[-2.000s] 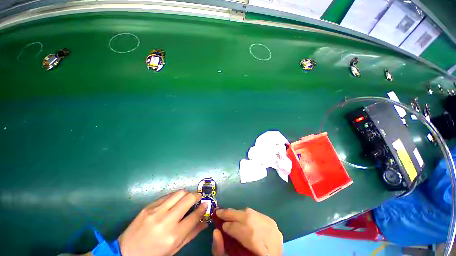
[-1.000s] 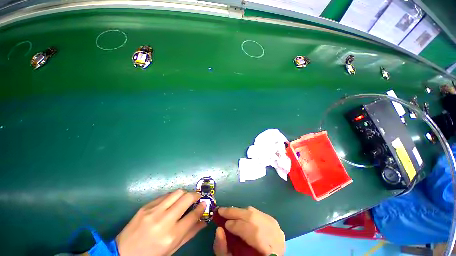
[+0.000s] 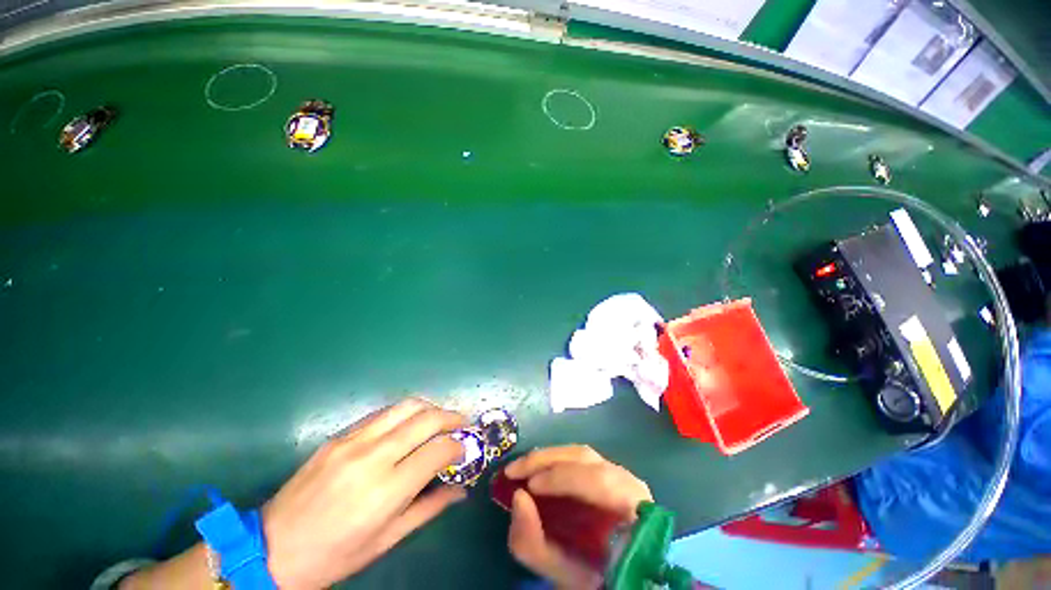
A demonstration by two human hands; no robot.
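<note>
The electronic assembly [image 3: 466,456], two joined round parts in silver, white and black, lies on the green bench near the front edge. My left hand [image 3: 357,490], with a blue wrist strap [image 3: 236,544], has its fingertips on the left part of the assembly and grips it. My right hand [image 3: 576,501] is closed around the dark red dispensing syringe [image 3: 573,524]. The syringe's front end is just right of the assembly, with a small gap. Its bright green adapter cap [image 3: 645,551] shows behind the hand.
A white crumpled cloth [image 3: 611,352] touches the red bin [image 3: 738,375]. The black dispenser controller [image 3: 893,328] stands right, with a clear hose [image 3: 1012,380] looping around it. Assemblies [image 3: 309,127] lie on the far green belt [image 3: 403,138]. A person's blue sleeve [image 3: 957,496] is at right.
The assembly has turned, its upper part now pointing right. My right hand and syringe have turned and moved slightly away, exposing the green cap. The hose has shifted. Belt assemblies have moved left.
</note>
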